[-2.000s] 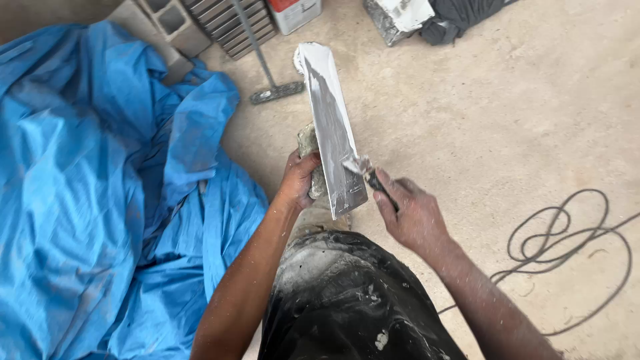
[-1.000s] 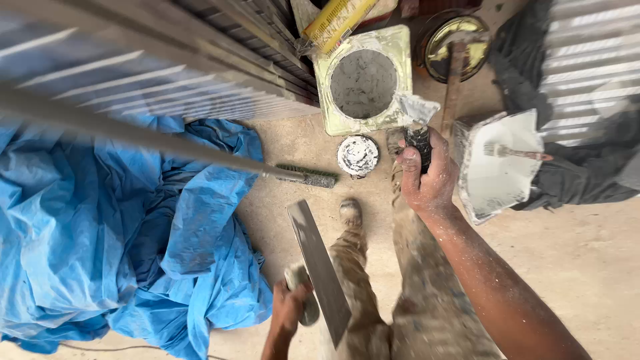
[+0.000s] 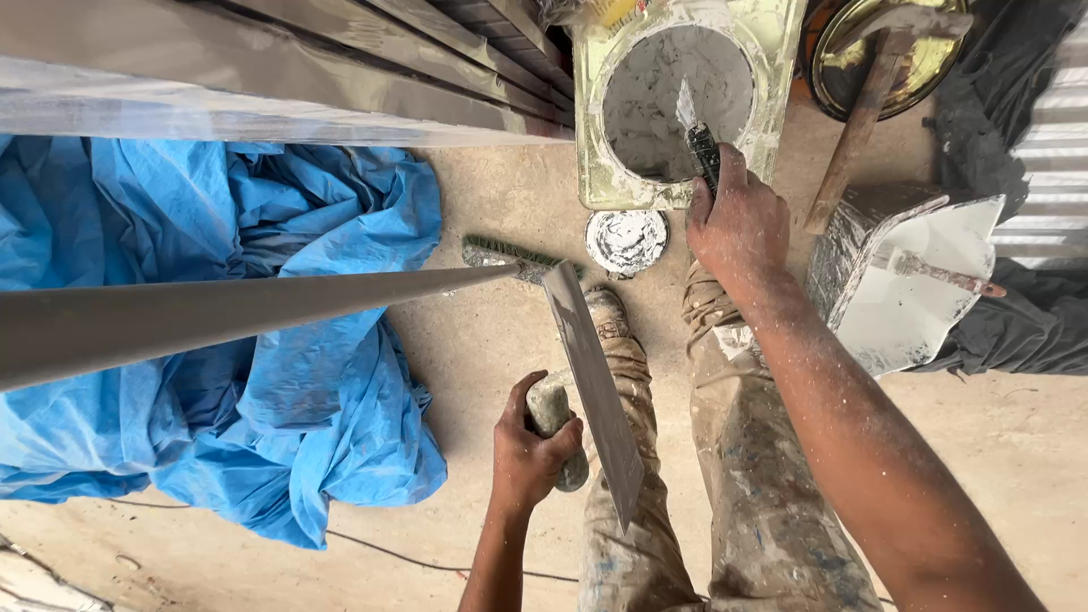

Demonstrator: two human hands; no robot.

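My left hand [image 3: 531, 442] grips the rounded handle of a steel finishing trowel [image 3: 595, 395], whose long narrow blade looks mostly bare of compound. My right hand [image 3: 739, 225] is closed round the black handle of a small putty knife [image 3: 699, 140]. White compound coats the knife's tip, which is over the round opening of a square container. Grey compound [image 3: 646, 93] fills much of that opening, and its pale rim [image 3: 595, 183] is smeared. Just below the container, a round lid [image 3: 627, 242] crusted with white lies on the floor.
A push broom [image 3: 497, 255] lies left of my boots, its pole crossing the view. Blue tarpaulin [image 3: 340, 340] is heaped at left. A hammer [image 3: 863, 127] rests on a round tin [image 3: 833, 85]. A cut-open white container [image 3: 926, 272] holds a paintbrush [image 3: 935, 270]. A cable [image 3: 408, 557] runs behind.
The view has swung to the square container. My right hand with the putty knife has moved from beside the trowel blade to over the opening. White compound seen on the blade earlier is largely gone.
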